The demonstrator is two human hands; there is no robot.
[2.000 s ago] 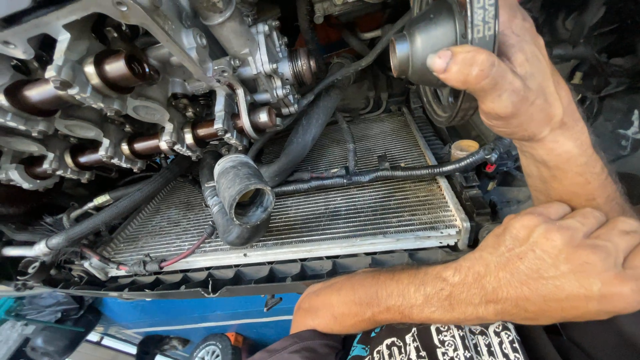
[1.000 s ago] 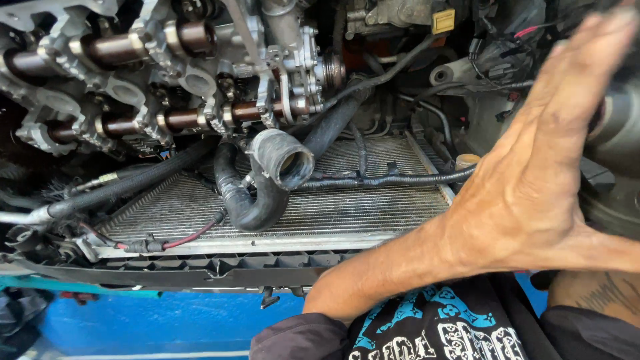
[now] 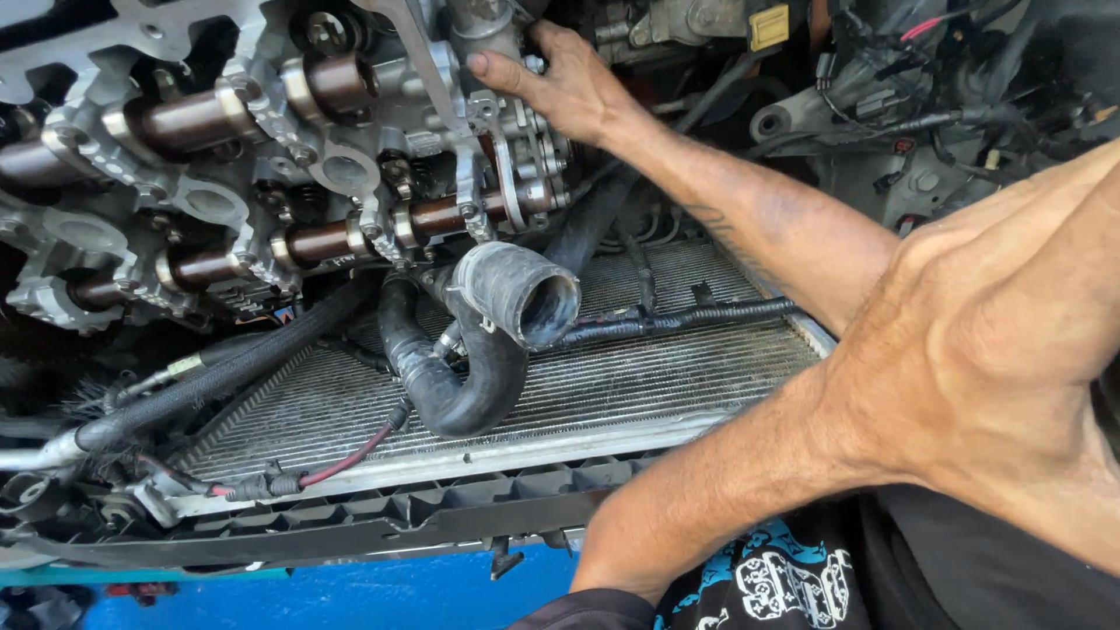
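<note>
My right hand (image 3: 560, 83) reaches in from the right and grips a cast metal housing (image 3: 486, 31) on the engine, thumb across its front; the other fingers are partly hidden. My left hand (image 3: 989, 332) is close to the camera at the right, over my right upper forearm; its fingertips run out of view. Left of my right hand lie brown camshafts (image 3: 328, 245) in the open cylinder head (image 3: 210, 201). Below it, a thick rubber hose (image 3: 503, 280) shows its open end beside a curved black hose (image 3: 455, 394), above the finned radiator or condenser core (image 3: 595, 385).
A corrugated wiring conduit (image 3: 682, 317) crosses the core. A braided hose (image 3: 236, 372) and a red cable (image 3: 350, 457) lie at the left. A black plastic crossmember (image 3: 420, 525) runs along the near edge. A yellow connector or tag (image 3: 770, 28) and loose wiring are at the upper right.
Two seconds ago my right hand held a dark metal cylindrical part at the upper right; that part is out of view. My right hand is now on the housing. My left hand has moved right.
</note>
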